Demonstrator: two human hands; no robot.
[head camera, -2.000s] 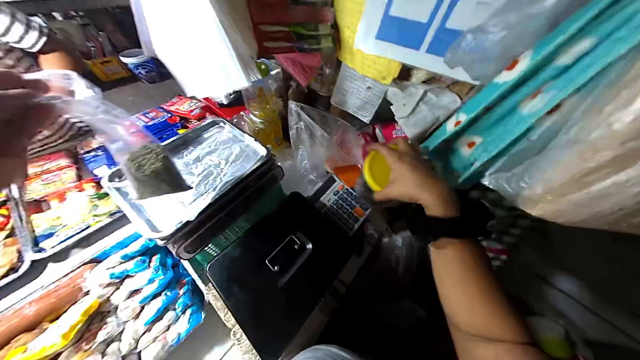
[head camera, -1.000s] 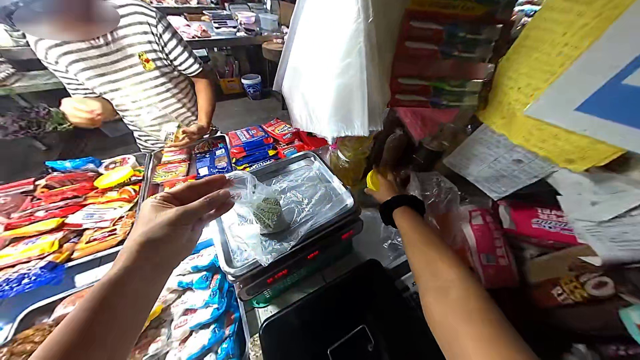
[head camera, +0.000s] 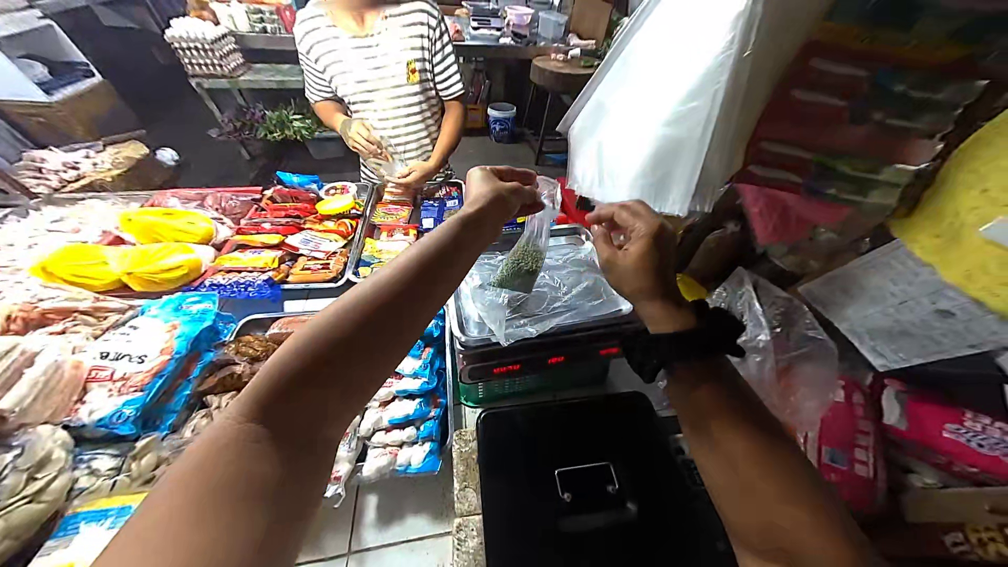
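Observation:
My left hand (head camera: 504, 193) pinches the top of a clear plastic bag (head camera: 521, 264) with small greenish grains in its lower part. The bag hangs over the metal tray (head camera: 606, 309) of a digital scale (head camera: 543, 364) with red lit figures. Clear plastic film lies on that tray. My right hand (head camera: 634, 236), with a black band at the wrist, is raised just right of the bag, its fingers curled close together near a small dark thing; whether it holds this is unclear.
A black metal cash box (head camera: 591, 480) sits in front of the scale. Trays of packaged meats (head camera: 295, 236) spread at the left. Across them stands a person in a striped shirt (head camera: 386, 71). White plastic bags (head camera: 661, 102) hang behind the scale; a clear bag (head camera: 776, 346) is at right.
My right hand has come from beside the yellow lid, right of the scale, to near the top of the grain bag. My left hand still holds that bag. The person opposite has brought both hands together.

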